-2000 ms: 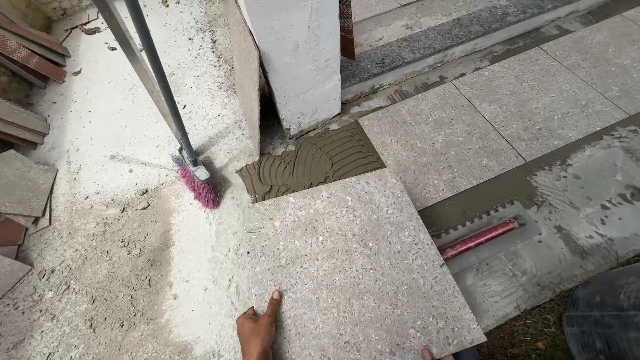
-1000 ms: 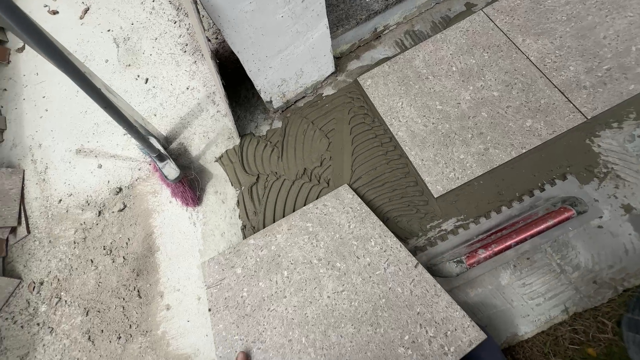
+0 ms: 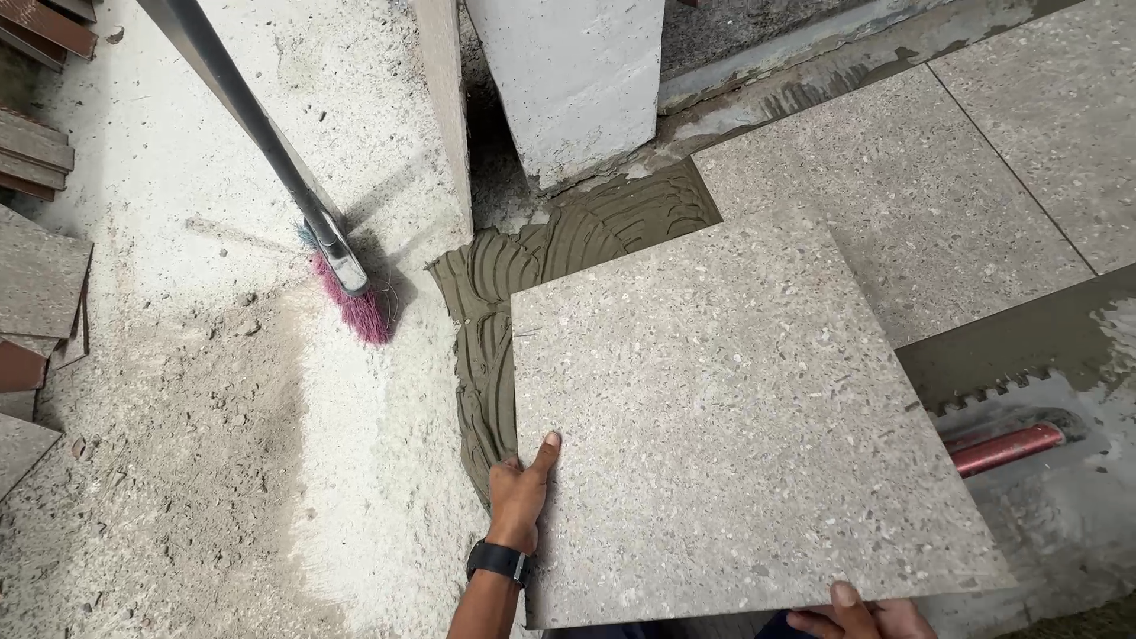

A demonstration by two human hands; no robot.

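A speckled grey floor tile (image 3: 719, 417) is held over a bed of combed mortar (image 3: 586, 231), which shows along its far and left edges. My left hand (image 3: 522, 488), with a black band at the wrist, grips the tile's left edge, thumb on top. At the near edge, toward the right corner, my right hand (image 3: 856, 617) holds it with the thumb on top; most of its fingers are hidden underneath. The held tile overlaps the laid tile (image 3: 887, 195) in view. A notched trowel with a red handle (image 3: 1007, 448) lies to the right, partly covered.
A broom with pink bristles (image 3: 359, 306) stands at the left on the dusty concrete. Beside the mortar rises a white pillar (image 3: 586, 80), with an upright slab (image 3: 448, 106) to its left. Cut tile pieces (image 3: 40, 275) are stacked at the far left.
The held tile has moved forward over the mortar, which showed much more widely one second ago. My left hand has come further into view, and my right hand now shows at the near edge.
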